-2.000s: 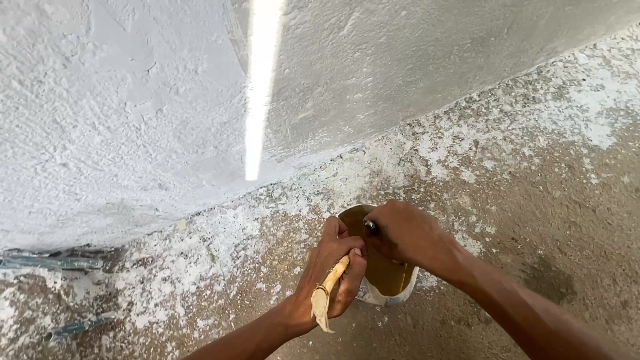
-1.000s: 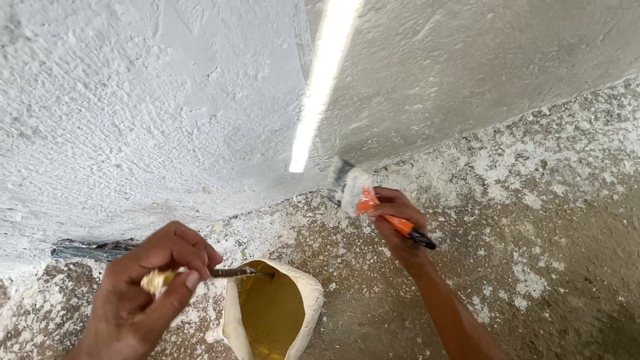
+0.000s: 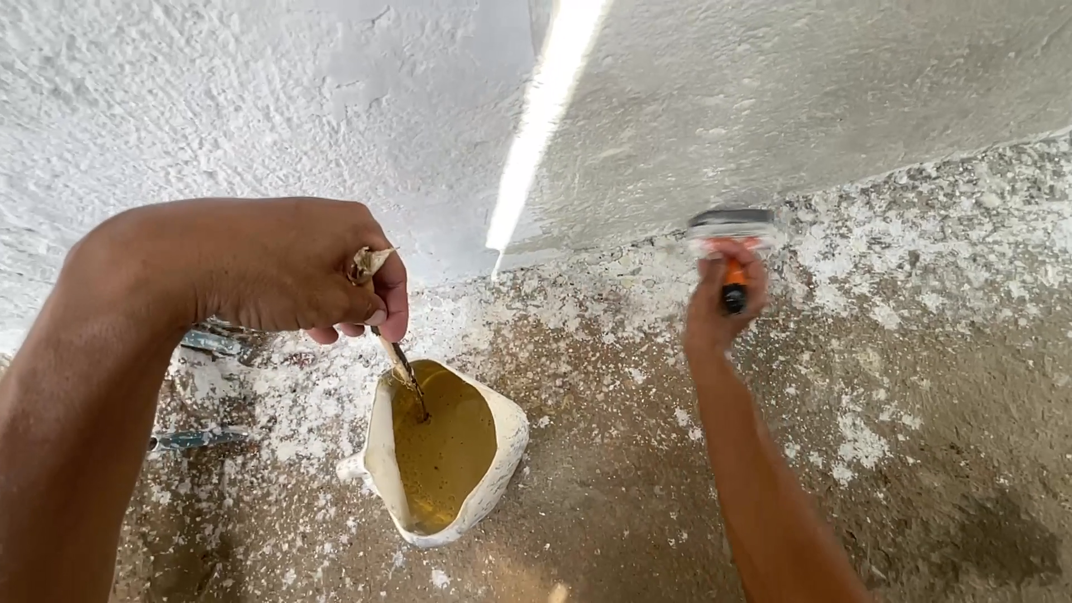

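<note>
My left hand (image 3: 293, 268) grips a thin stick (image 3: 402, 360) whose frayed top shows between the fingers. The stick's lower end dips into yellowish-brown liquid (image 3: 448, 444) inside a cut-open white plastic container (image 3: 507, 427) on the ground. To the right, my right hand (image 3: 724, 289) is closed around the orange and black handle of a paintbrush (image 3: 734, 276). Blurred by motion, the brush has its dark bristles near the foot of the wall (image 3: 636, 126).
A rough wall, whitish at left and greyer at right, meets a ground (image 3: 603, 469) spattered with white flakes. Bluish pieces (image 3: 197, 438) lie at the left, partly behind my left arm. A bright strip of light crosses the wall.
One second ago the stick was held sideways at the container's rim; now it points down into the liquid. My right hand has turned the brush so its bristles face the wall. The view has shifted.
</note>
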